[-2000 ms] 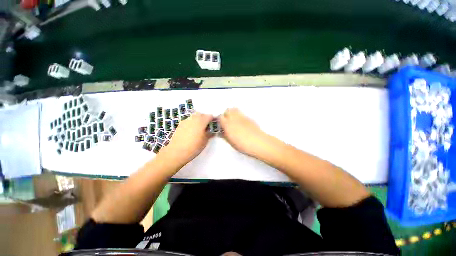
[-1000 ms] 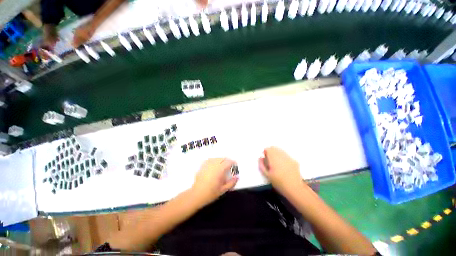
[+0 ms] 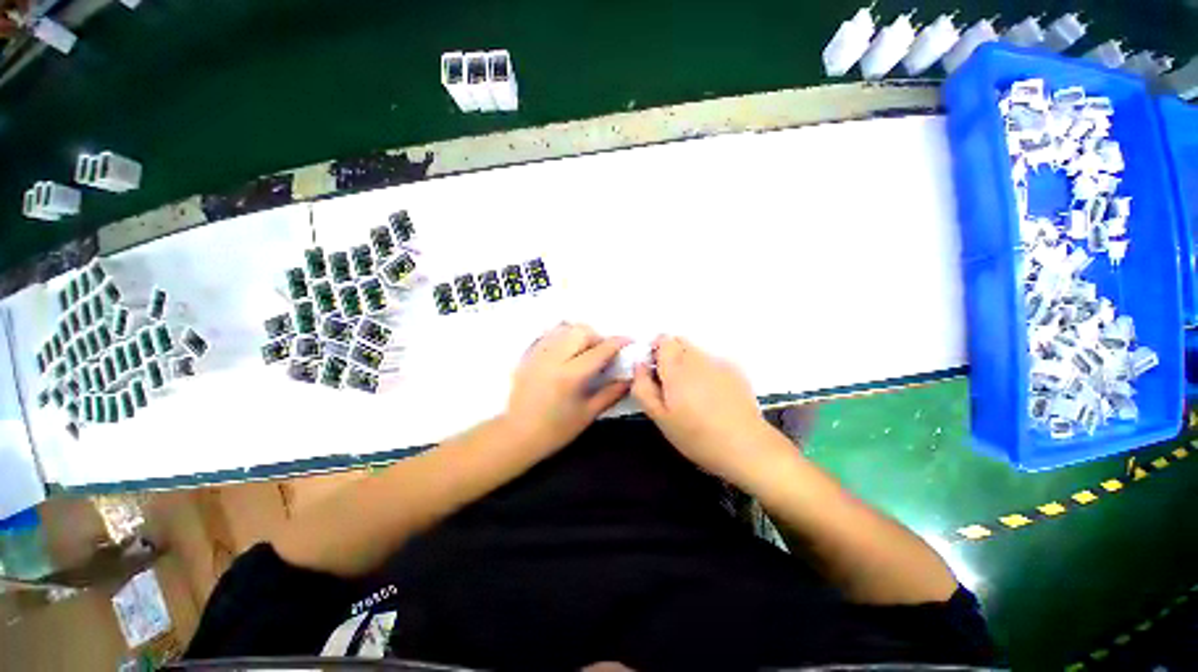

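Observation:
My left hand point(image 3: 568, 381) and my right hand point(image 3: 690, 394) meet near the bench's front edge. Between their fingertips is a small white part point(image 3: 633, 357), likely an adapter housing; the fingers hide most of it. A short row of adapter housings point(image 3: 491, 285) with dark open faces stands on the white work surface point(image 3: 736, 250), beyond and left of my hands. A looser group of housings point(image 3: 339, 299) lies further left, and another group point(image 3: 112, 344) is at the far left.
A blue plastic bin point(image 3: 992, 263) heaped with small white parts point(image 3: 1084, 355) is at the right. Beyond the bench runs a green conveyor belt point(image 3: 657, 59) with three joined housings point(image 3: 480, 82), more grouped housings point(image 3: 109, 171) at left and white adapters point(image 3: 891, 46) at right.
The view has shifted. The short row of housings appeared between the first two frames. My right hand has come back to my left, and both now touch the white part.

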